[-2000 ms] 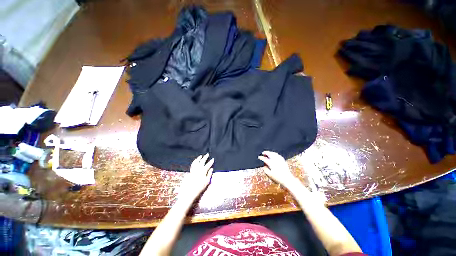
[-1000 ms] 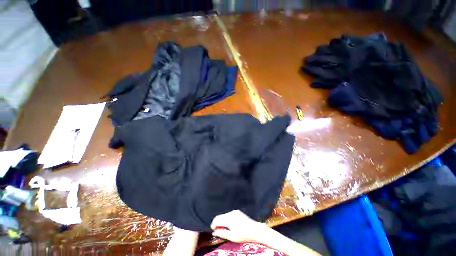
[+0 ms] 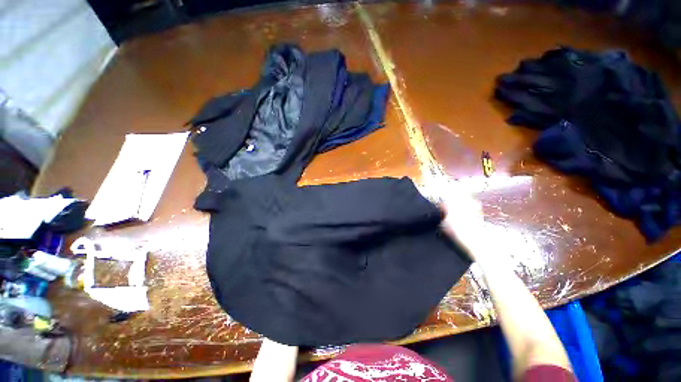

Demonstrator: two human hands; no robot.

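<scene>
A black jacket (image 3: 336, 261) lies on the table in front of me, matte shell up, its lower edge curved toward me. My right hand (image 3: 457, 213) is at the jacket's right edge, washed out by glare; whether its fingers grip the cloth cannot be told. My left hand is hidden under the jacket's near edge; only the forearm (image 3: 275, 361) shows. A small yellow and black cutter (image 3: 487, 164) lies right of the table's joint line.
A stack of lined jackets (image 3: 280, 119) touches the jacket's far left side. A dark garment heap (image 3: 597, 127) lies far right. White paper (image 3: 138, 179) with a thin dark stick, a white strip (image 3: 119, 297) and small clutter lie left. A blue bin (image 3: 573, 336) is below the right table edge.
My right hand has moved from the near edge to the jacket's right side. The jacket's right part now lies differently, its upper right corner no longer sticking up. My left hand has gone under the near edge.
</scene>
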